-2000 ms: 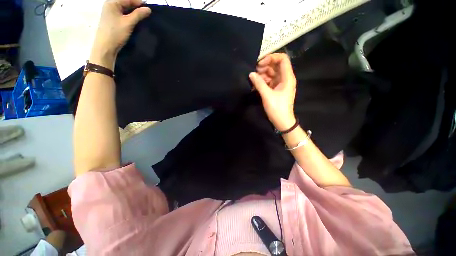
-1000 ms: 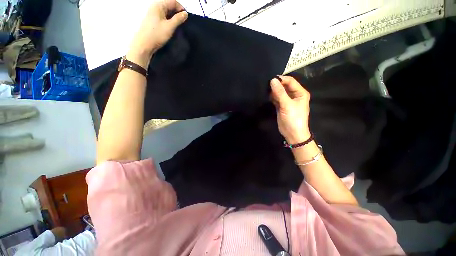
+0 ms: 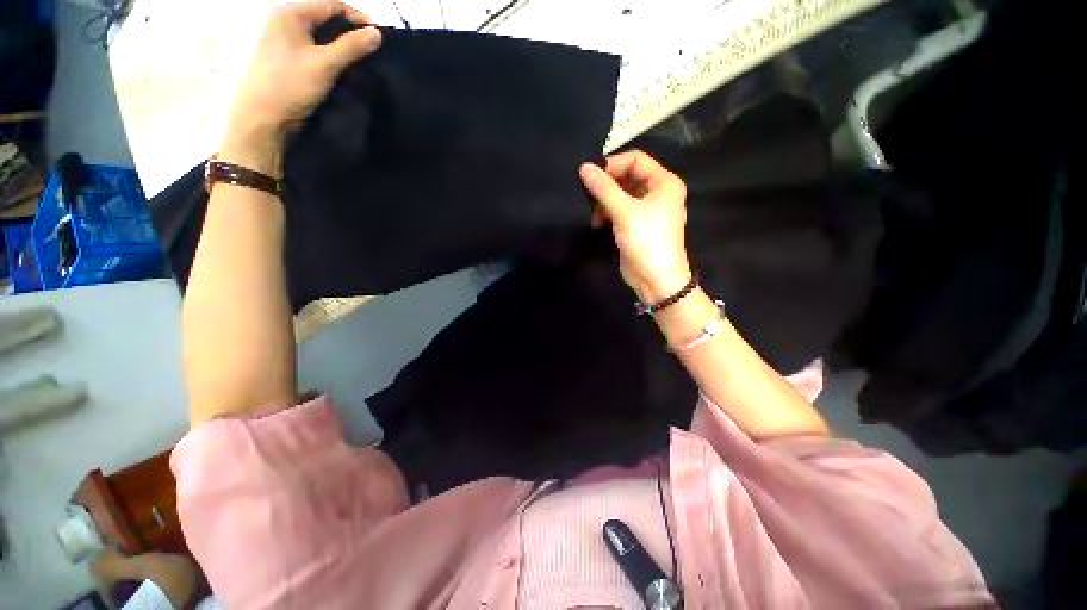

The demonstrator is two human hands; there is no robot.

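Observation:
A black garment piece (image 3: 447, 155) is spread over the front edge of the cream machine table (image 3: 703, 60). My left hand (image 3: 298, 66) pinches its upper left corner between thumb and fingers. My right hand (image 3: 644, 215) pinches its right edge near the table's ruler edge. More black cloth (image 3: 536, 369) lies across my lap and runs to the right, under my right forearm. Where the held piece ends and the lap cloth begins is too dark to tell.
A blue crate (image 3: 101, 238) stands at the left. A brown wooden box (image 3: 143, 506) is at the lower left, with another person's hand (image 3: 149, 574) beside it. A pale curved metal bar (image 3: 912, 78) and hanging black cloth (image 3: 989, 250) are at the right.
The view swung left and came back. Both hands keep their pinch on the black piece. Against two seconds ago, my right hand sits slightly lower and further left.

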